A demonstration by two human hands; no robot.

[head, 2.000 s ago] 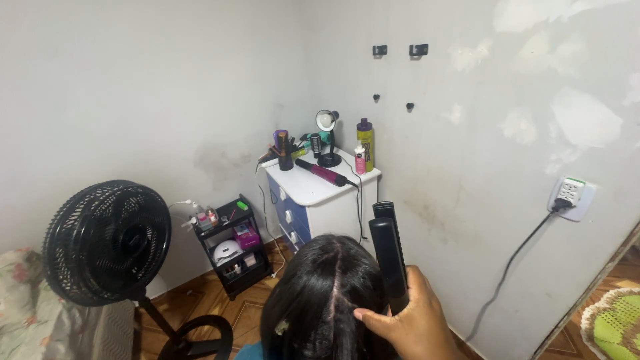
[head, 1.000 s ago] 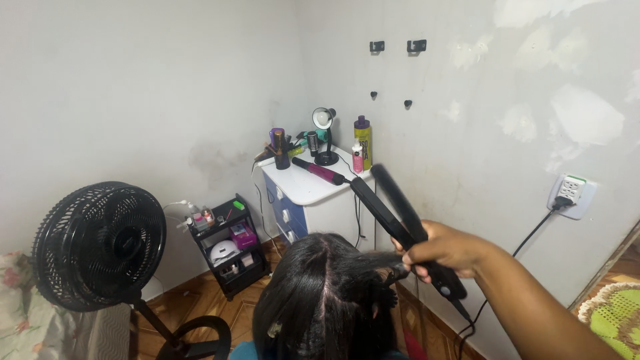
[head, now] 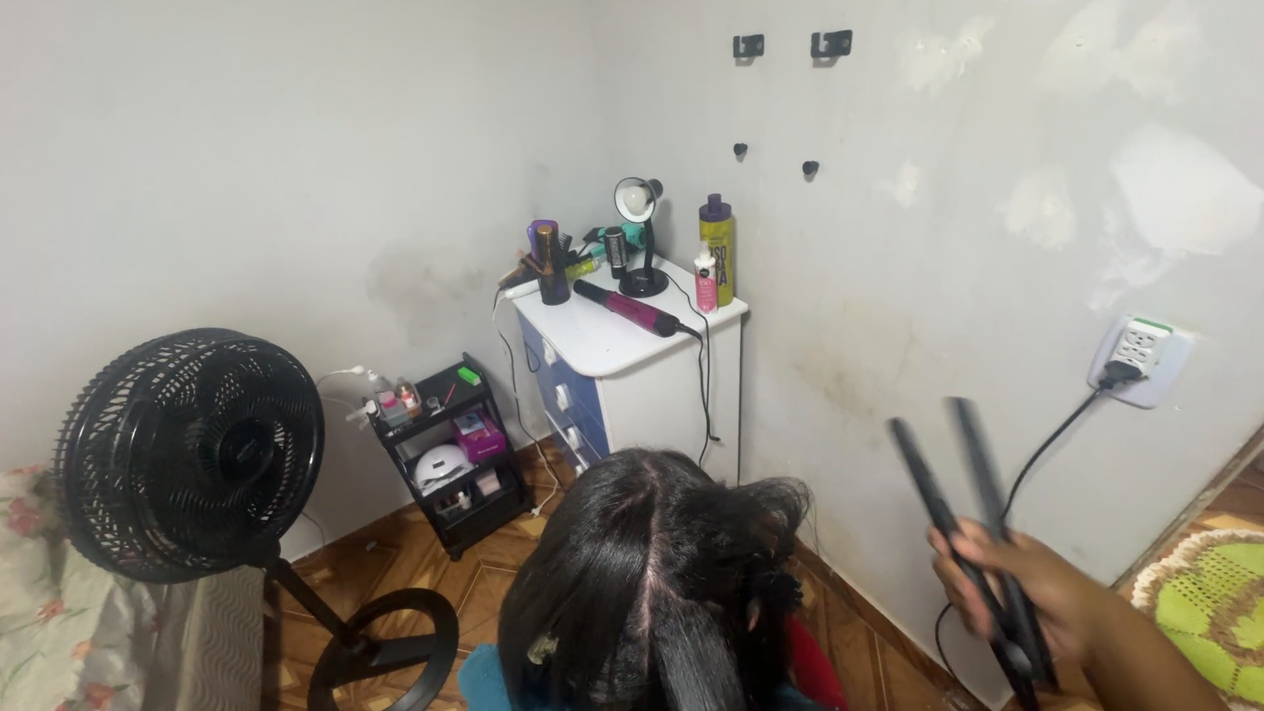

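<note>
At the lower right, my right hand [head: 1027, 592] grips a black hair straightener [head: 973, 553] whose two plates stand apart and point up, with no hair between them. Below centre is the head of a person with dark, centre-parted hair [head: 632, 583]; a lifted lock [head: 775, 504] curves out on its right side, apart from the straightener. A pale clip [head: 541, 649] sits low on the hair's left side. A dark glove-like shape [head: 780, 591] shows beside the hair; whose it is cannot be told. My left hand is not seen.
A black pedestal fan [head: 197, 454] stands at left, beside a black trolley [head: 459, 449]. Behind the head, a white dresser [head: 592, 346] bears a purple hot styling tool [head: 627, 308], a small lamp [head: 637, 202] and bottles [head: 718, 247]. The straightener's cord hangs near the wall outlet [head: 1141, 346].
My right hand has moved right, away from the head, with the straightener. The lock that was stretched out at the straightener one second ago now curves loose beside the head.
</note>
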